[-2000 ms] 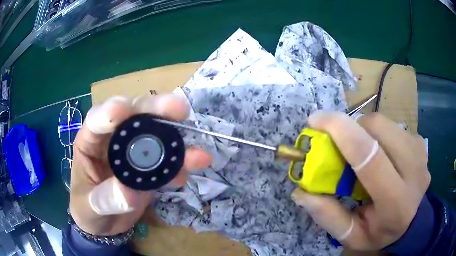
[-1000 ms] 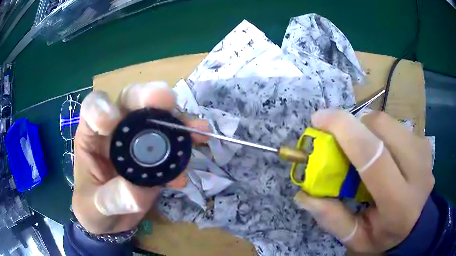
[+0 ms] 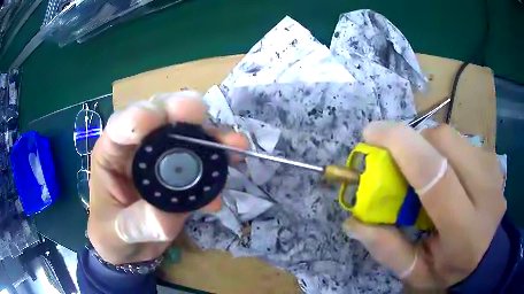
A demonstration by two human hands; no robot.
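A round black disc (image 3: 180, 167) with a ring of small pale holes and a silvery-grey centre is in my left hand (image 3: 132, 189), its face towards me. Whitish finger cots cover some fingertips. My right hand (image 3: 442, 195) grips the yellow-and-blue handle (image 3: 376, 186) of a tool. A brass-coloured collar (image 3: 341, 174) joins it to a thin silver shaft (image 3: 276, 159). The shaft's tip lies over the upper part of the disc; I cannot tell whether it is in a hole. Both hands are above a black-smudged white cloth (image 3: 322, 126).
The cloth lies on a tan board (image 3: 166, 86) on a green surface (image 3: 207, 34). A thin pointed silver item (image 3: 432, 112) and a dark cord (image 3: 455, 86) are at the right. Eyeglasses (image 3: 88, 133) and a blue bin (image 3: 34, 171) are at the left. Clear plastic (image 3: 97, 18) is at the upper left.
The whole view has shifted, so the board and cloth sit slightly higher and further right. The disc appears slightly turned and tilted in my left hand. Both grips are kept.
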